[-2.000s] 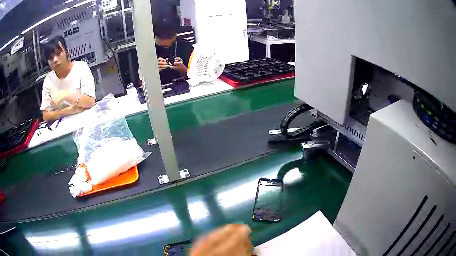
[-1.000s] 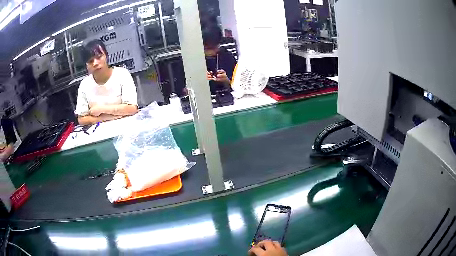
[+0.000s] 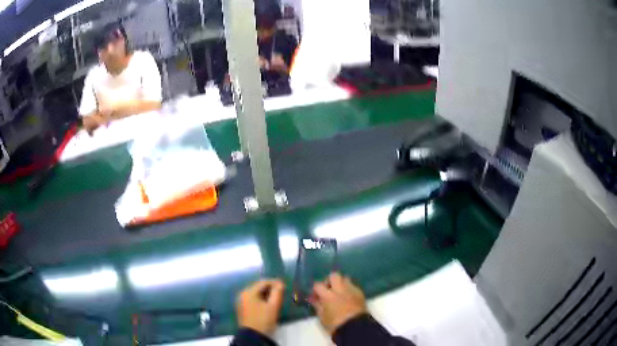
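Observation:
A black phone middle frame (image 3: pixel 334 251) stands out in front of me on the glossy green bench, with green showing through its opening. My right hand (image 3: pixel 336 299) has its fingertips on the frame's near end. My left hand (image 3: pixel 261 304) is left of the frame, not touching it, with fingers curled and a small dark part at the fingertips; blur hides its detail. A second phone middle frame (image 3: pixel 169 312) lies flat on the bench at the lower left. A white sheet (image 3: pixel 440 307) lies at the bench edge beside my right forearm.
A dark conveyor belt (image 3: pixel 325 172) crosses ahead, with an upright metal post (image 3: pixel 252 121) and an orange tray (image 3: pixel 177 207) bearing a bagged white material. An off-white machine (image 3: pixel 561 223) stands close on the right. Two people sit opposite. A yellow tube (image 3: pixel 34 324) is at lower left.
My left hand has come into view beside the frame. My right hand shows more fully at the frame's near end. The view has shifted, bringing the second frame back into sight.

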